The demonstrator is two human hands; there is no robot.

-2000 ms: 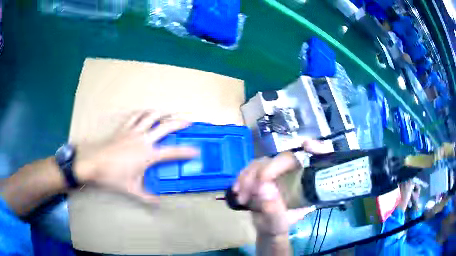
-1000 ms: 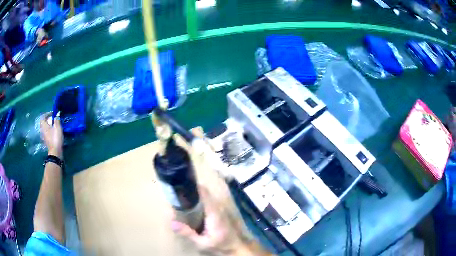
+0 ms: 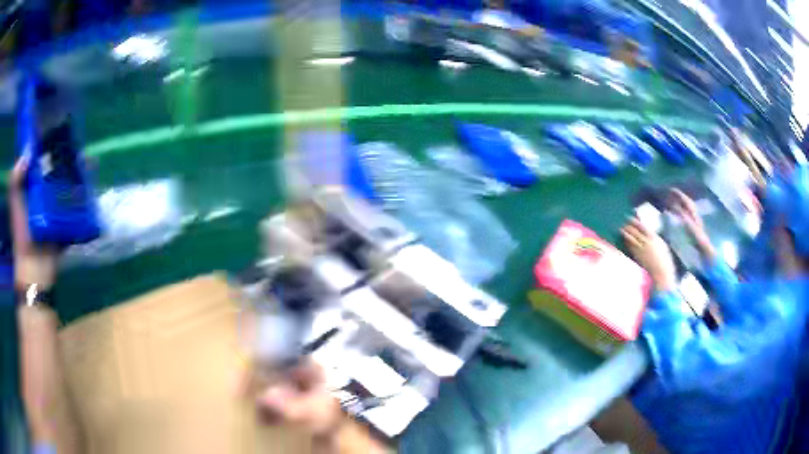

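Note:
The frame is strongly blurred. At the left edge, a blue handheld unit with a dark screen area stands nearly upright. My left hand grips its left side and is partly cut off by the picture's edge. My right hand is low in the middle, its fingers around the lower part of the blurred electric screwdriver, beside the screw feeders. The tool's tip cannot be made out. The tan cardboard mat lies between my hands, with no unit showing on it.
A yellow strap hangs in front of the feeders. Blue units lie in a row on plastic bags beyond. A red-lidded tin box stands right of the feeders. A coworker in a blue smock works at the right.
The view has swung right. My left hand holds the blue unit, which now appears larger and at the far left. My right hand and the screwdriver appear lower, beside the feeders.

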